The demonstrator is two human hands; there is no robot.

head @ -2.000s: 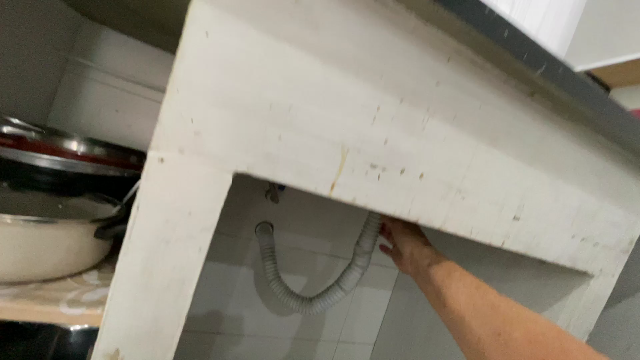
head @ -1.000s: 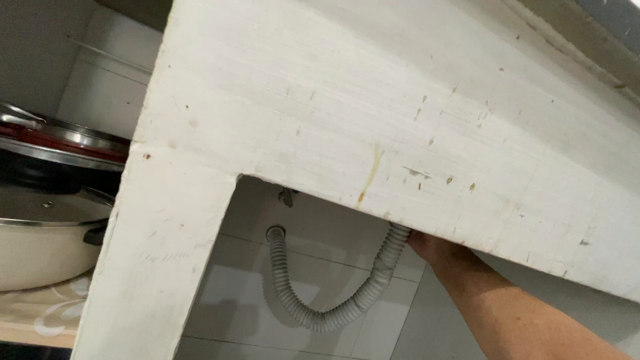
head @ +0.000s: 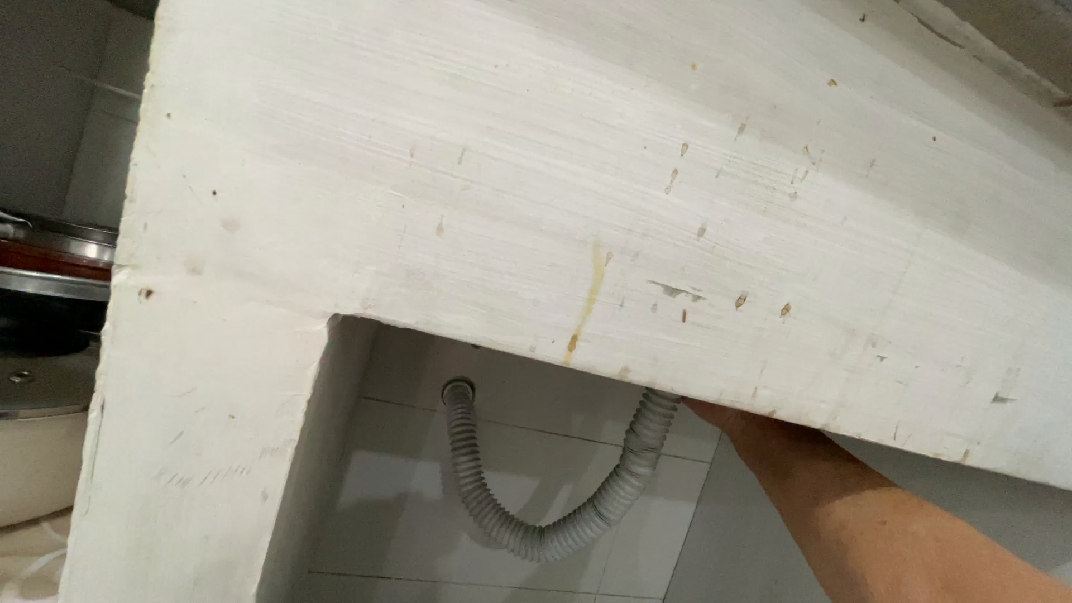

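A grey corrugated drain hose point(head: 540, 540) hangs in a U shape under a white painted counter front point(head: 502, 184). Its left end enters a round hole in the tiled wall point(head: 536, 481); its right end rises out of sight behind the counter's lower edge. From the lower right, my right forearm reaches up to that edge, with only a small part of my right hand point(head: 708, 410) showing just right of the hose top. The fingers are hidden behind the panel, so their hold cannot be told. My left hand is out of view.
At the left, beyond the white upright post point(head: 184, 435), a cream pot point(head: 42, 469) with a glass lid stands on a shelf, with dark and red cookware above it. A grey side wall point(head: 754, 536) bounds the opening on the right. The counter front is stained and chipped.
My right hand has gone up behind the lower edge of the counter front; two seconds ago its fingers showed beside the hose. The view has moved closer to the panel.
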